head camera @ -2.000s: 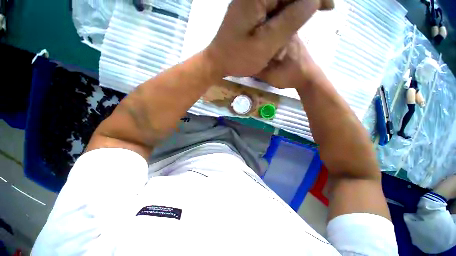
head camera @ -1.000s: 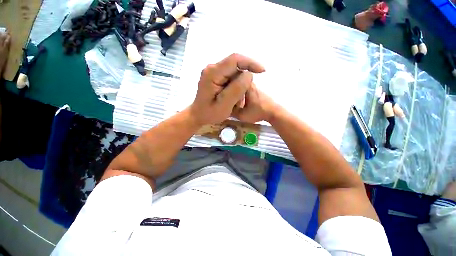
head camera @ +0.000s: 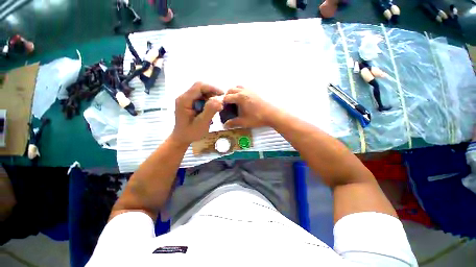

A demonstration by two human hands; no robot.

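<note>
My left hand (head camera: 195, 112) and my right hand (head camera: 245, 108) meet over the near part of the white sheet (head camera: 250, 57). A dark piece with a pale part between the fingers (head camera: 228, 112) is held by both hands; its dark end shows at the right hand and another dark bit at the left fingers. Its full shape is hidden by the fingers. Just below the hands, a white pot (head camera: 222, 145) and a green pot (head camera: 244, 142) sit in a brown cardboard holder (head camera: 205, 146).
Figure leg pieces (head camera: 151, 65) and a heap of dark parts (head camera: 86, 86) lie left on the ribbed foam mat (head camera: 138, 133) and bench. A utility knife (head camera: 350, 106) and sample figure (head camera: 373, 83) lie right on plastic sheeting (head camera: 417, 88). More figure pieces (head camera: 389, 9) line the far side.
The view has shifted, showing more of the far side. My hands, clasped together before, are now slightly apart at the palms, with the dark piece visible between them.
</note>
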